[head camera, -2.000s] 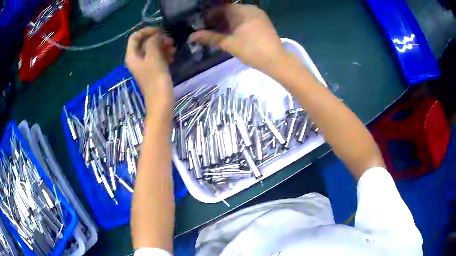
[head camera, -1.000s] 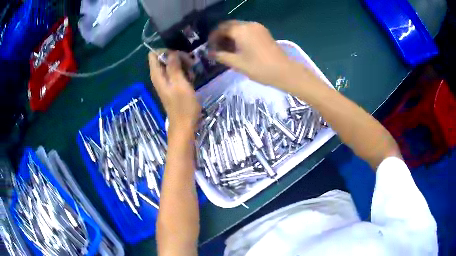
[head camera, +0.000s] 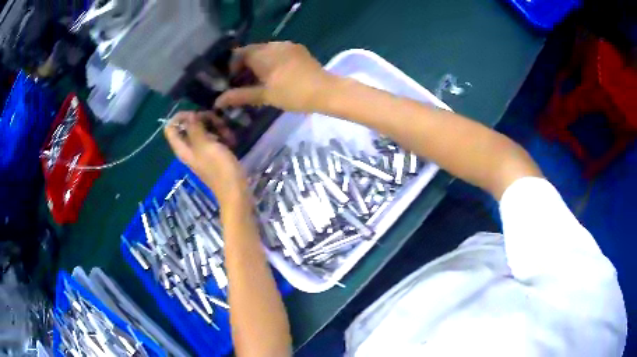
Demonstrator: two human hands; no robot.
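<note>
The small bench machine (head camera: 159,43), a grey cover over a dark block, stands beyond the white tub. My right hand (head camera: 281,75) is bent at the dark block, thumb and fingers close together. My left hand (head camera: 202,150) is just left of and below it, fingers curled, with a small bright bit at the fingertips. Blur hides what either hand holds. The white tub (head camera: 413,88) holds a heap of silver rod-ended cylinders (head camera: 311,209). The blue tray (head camera: 150,296), left of it, holds more cylinders, partly behind my left forearm.
A red bin (head camera: 70,192) with small silver parts is at the left, a thin pale line (head camera: 133,153) curving to it. A blue basket (head camera: 66,300) of cylinders is at the lower left. A red stool (head camera: 594,104) and a blue tray (head camera: 548,10) are at the right.
The view has shifted and turned, showing more of the grey cover and less of the upper-right blue tray. Both hands stay at the machine. A thin rod seen at my left fingertips earlier is no longer clear.
</note>
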